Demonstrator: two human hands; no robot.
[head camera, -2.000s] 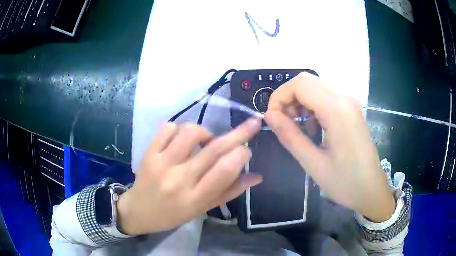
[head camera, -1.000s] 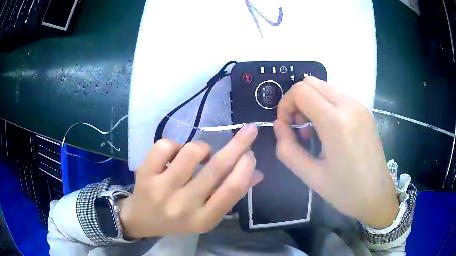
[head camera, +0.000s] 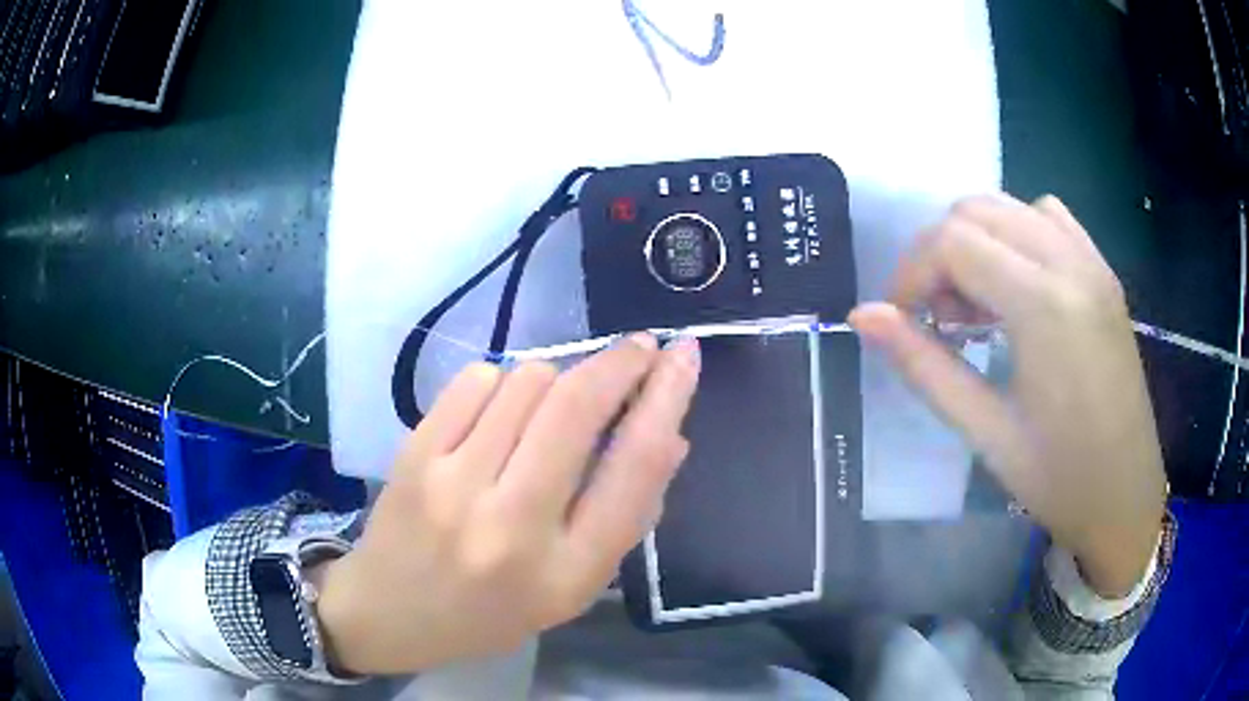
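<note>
The black handheld device housing (head camera: 715, 274) lies on the white foam sheet (head camera: 548, 82), buttons away from me, its lower end near my body. A thin white line borders the dark screen window (head camera: 740, 466). A narrow white tape (head camera: 740, 329) runs across the window's upper edge and on to the right. My left hand (head camera: 507, 507) presses the tape with its fingertips at the window's upper left. My right hand (head camera: 1020, 356) holds the tape between thumb and fingers, right of the housing. The black wrist strap (head camera: 473, 301) loops out to the left.
A thin pale curl of backing (head camera: 226, 363) hangs over the green bench edge (head camera: 206, 233) at left. Black units (head camera: 144, 55) stand at the upper left, others at the right edge. Blue bins (head camera: 247, 486) lie below the bench on both sides.
My right hand has moved right, off the housing, uncovering its printed right side. My left fingertips have come down onto the tape. The housing sits slightly further left.
</note>
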